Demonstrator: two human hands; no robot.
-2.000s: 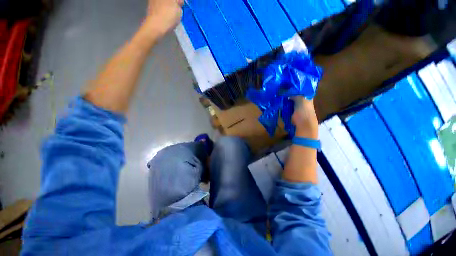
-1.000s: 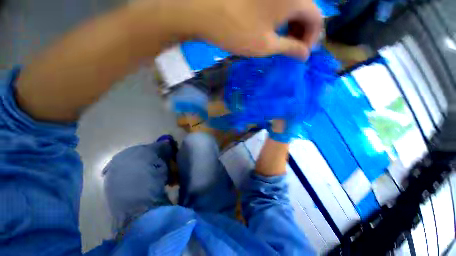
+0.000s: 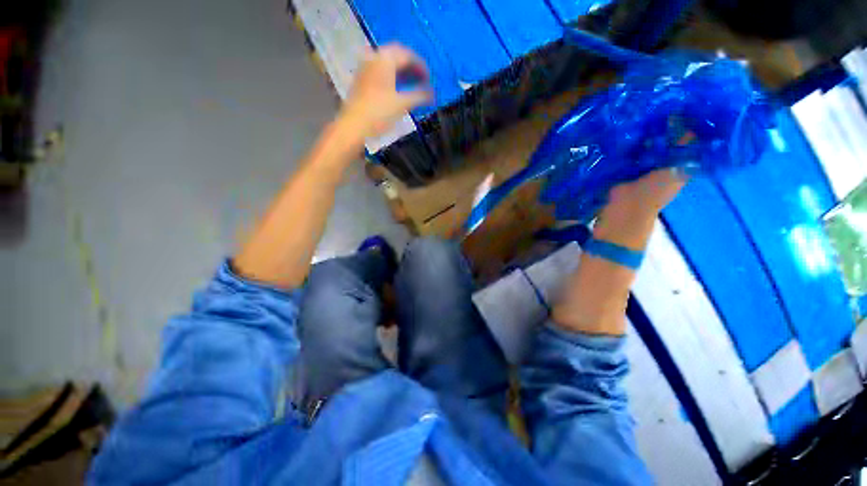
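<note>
My right hand (image 3: 656, 195) holds a large crumpled ball of shiny blue film (image 3: 656, 123) above the gap between two stacks. Film hides its fingertips, and a long strip hangs down to the left. My left hand (image 3: 388, 90), slightly blurred, is over the corner of the upper stack of flat cases (image 3: 433, 43), thumb and fingers curled with a gap between them; no film shows clearly in it. The upper stack's leftmost case is light grey; those beside it carry blue film. The right stack (image 3: 737, 256) has blue-covered and bare light-grey cases.
Brown cardboard (image 3: 442, 204) lies in the gap between the stacks. A green sheet (image 3: 848, 242) lies on the right stack at the picture's edge. Grey floor (image 3: 162, 171) with a faint yellow line is at left. Brown cardboard pieces (image 3: 48, 432) are at the lower left.
The film ball looks larger, with a trailing strip. My left hand met it one second ago, then moved back to the upper stack's corner. The leftmost case there, partly blue before, now shows light grey.
</note>
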